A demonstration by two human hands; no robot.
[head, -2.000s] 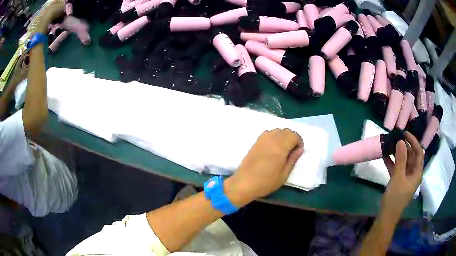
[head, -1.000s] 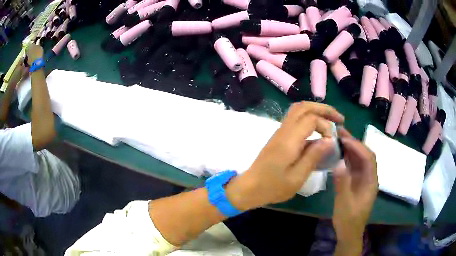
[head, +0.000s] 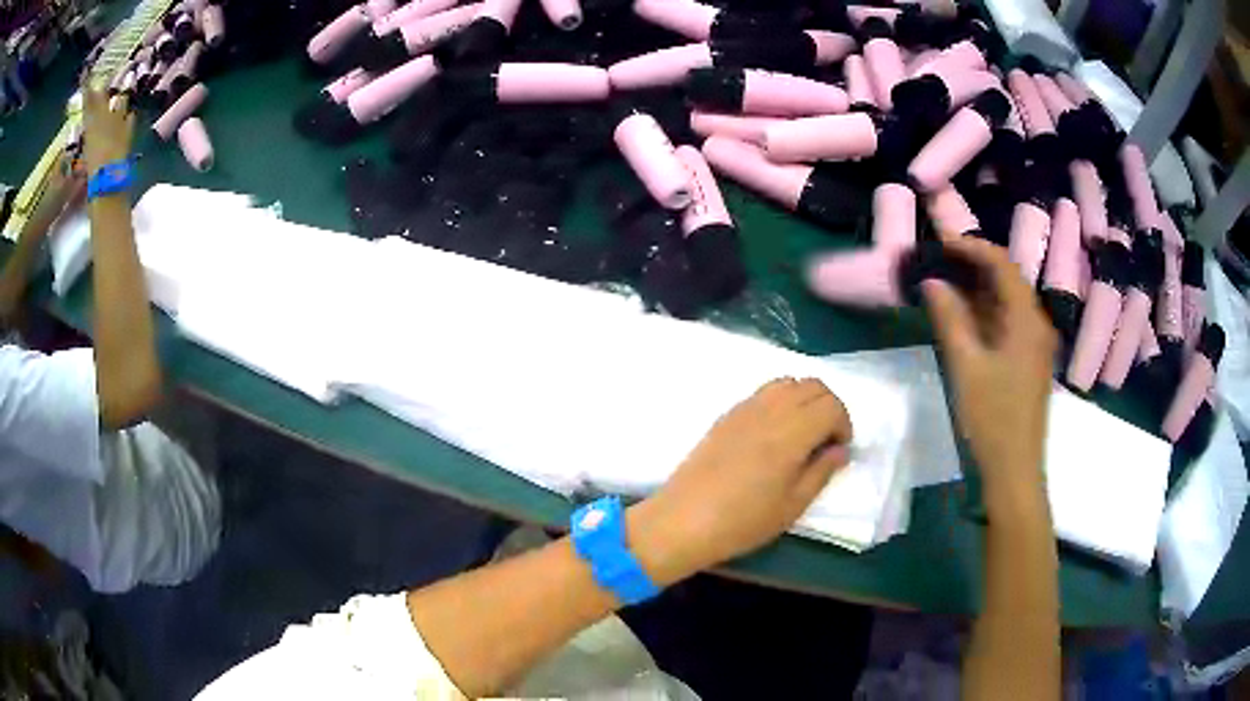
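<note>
My right hand holds a pink-and-black item by its black end. The pink end points left and is slightly blurred, above the table. My left hand, with a blue wristband, rests on the right end of the fanned row of white packing bags; its fingers are curled, and whether they pinch a bag cannot be told. A pale translucent bag sticks out at the right end of the row. A spare bag stack lies to the right, partly behind my right forearm.
A loose pile of pink-and-black items lies across the green table. A dark mass of black pieces lies behind the bag row. Another person's arm with a blue wristband is at the left. Grey uprights stand at the upper right.
A second ago both hands were together around a filmy bag. Now they are apart: my left hand is down on the bags, my right has moved up and holds a pink-and-black item.
</note>
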